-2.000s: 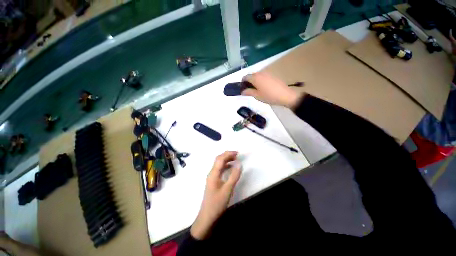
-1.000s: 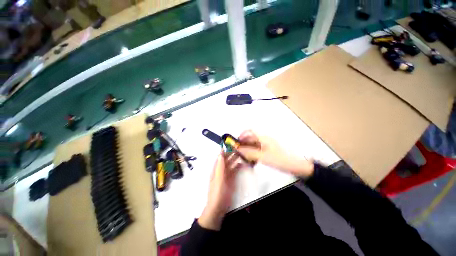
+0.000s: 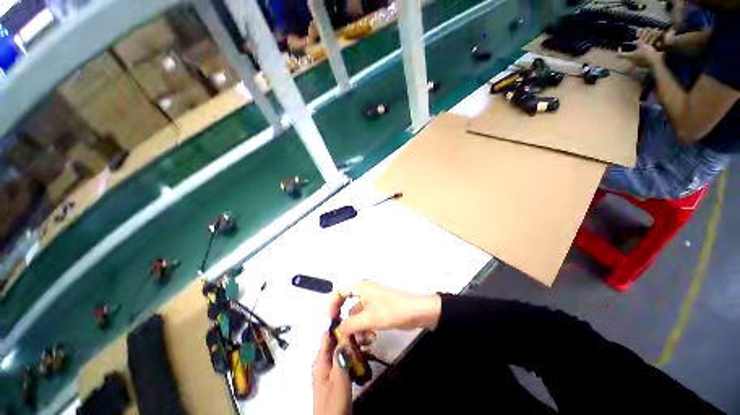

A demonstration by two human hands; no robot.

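Note:
An open housing (image 3: 359, 369) with yellow-orange showing inside is held low over the front edge of the white tabletop. My left hand (image 3: 331, 377) holds it from the left. My right hand (image 3: 375, 312) is on its upper end, fingers bent. A small green board shows at the housing's left side, partly hidden by the fingers. A black top cover (image 3: 313, 284) lies flat just beyond my hands. A closed black unit (image 3: 337, 216) lies farther back, its cable pointing right.
A pile of open units (image 3: 241, 371) and stacked covers (image 3: 151, 365) are at the left. A cardboard sheet (image 3: 495, 198) is at the right. The green conveyor (image 3: 191, 194) carries units behind. A person sits on a red stool (image 3: 629, 243) at the right.
The view has swung right. My right hand has left the closed unit at the back, and both hands now hold the open housing that lay on the tabletop.

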